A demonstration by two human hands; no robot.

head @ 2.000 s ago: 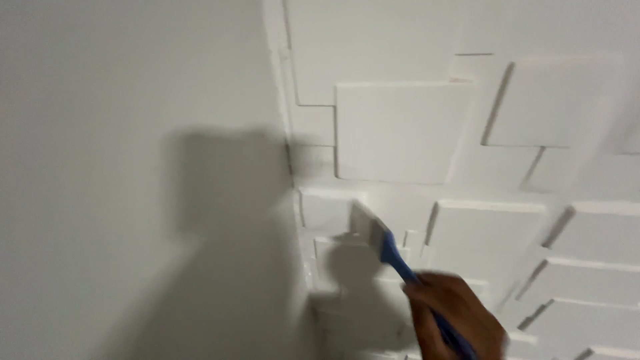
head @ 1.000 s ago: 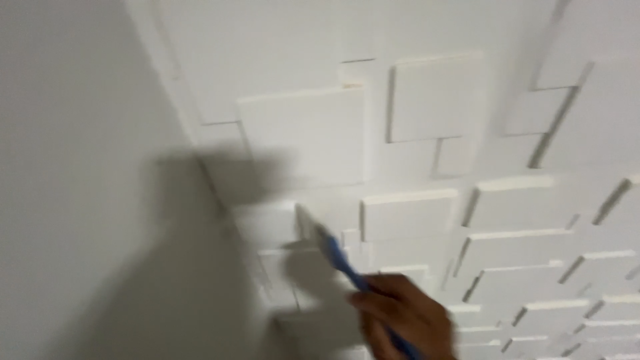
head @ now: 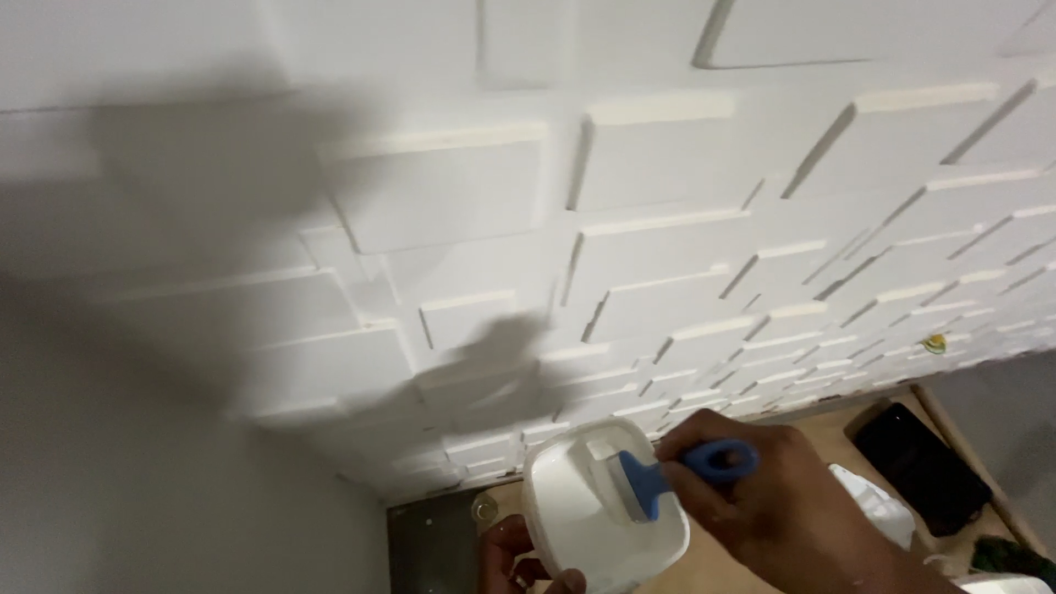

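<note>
My right hand [head: 767, 487] grips a blue-handled paintbrush [head: 648, 487], whose flat bristles lie in white paint inside a squarish white plastic tub [head: 536, 528]. Around the tub's lower left side are the fingers of my left hand [head: 520, 561], holding it; the rest of that hand is cut off by the lower edge of the view. Behind and above rises a white wall panel [head: 652, 173] with raised rectangular blocks, and shadows fall across its left part.
Below the panel is a wooden surface [head: 718, 561] with a raised edge. A black smartphone [head: 920, 466], crumpled white material [head: 874, 503] and a dark green item [head: 1015, 557] lie at right. A small round glass-like object [head: 484, 507] stands left of the tub. A plain wall [head: 165, 511] adjoins on the left.
The brush in my right hand has left the block panel and is now in the paint tub. The view has swung downward, bringing the tub, my left hand and the wooden surface into sight.
</note>
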